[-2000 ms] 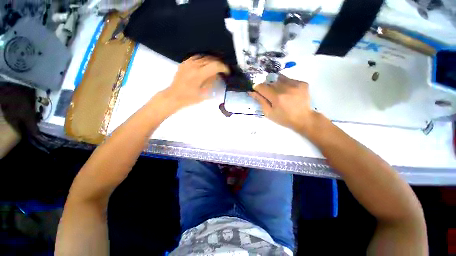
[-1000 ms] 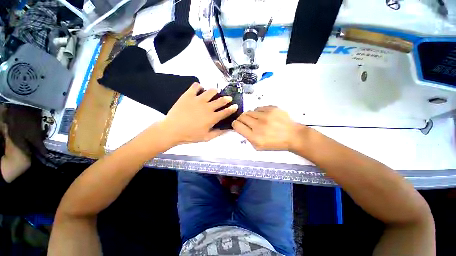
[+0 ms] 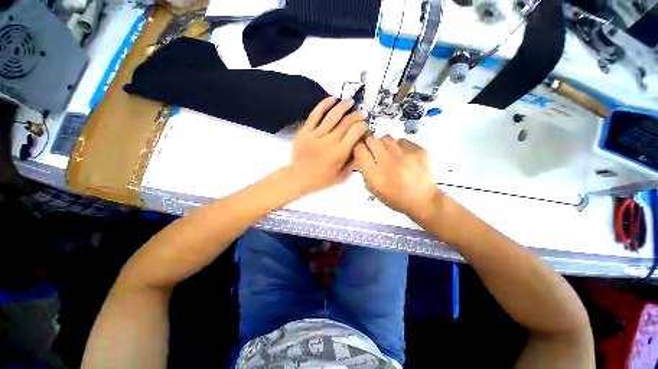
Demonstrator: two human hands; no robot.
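Note:
A long smooth black cloth piece (image 3: 231,90) lies on the white table, running from the left to the needle area. My left hand (image 3: 328,144) lies on its right end, fingers bent, just left of the presser foot (image 3: 371,119). My right hand (image 3: 397,169) is beside it, fingertips bunched at the cloth edge in front of the foot. The fingers of both hands nearly touch and hide most of the cloth between them. The sewing machine head (image 3: 505,137) is white with blue marks.
Ridged black pieces (image 3: 332,16) lie behind the needle. A black strip (image 3: 530,61) hangs over the machine head. Tape-covered cardboard (image 3: 115,144) is at left, red-handled snips (image 3: 630,223) at the right table end, a control panel (image 3: 631,137) at right. A grey fan-like box (image 3: 32,50) is far left.
The view has shifted. Both hands have moved closer together and nearer the needle, and the black cloth end has gone with them. The ridged pieces and red snips have come into view.

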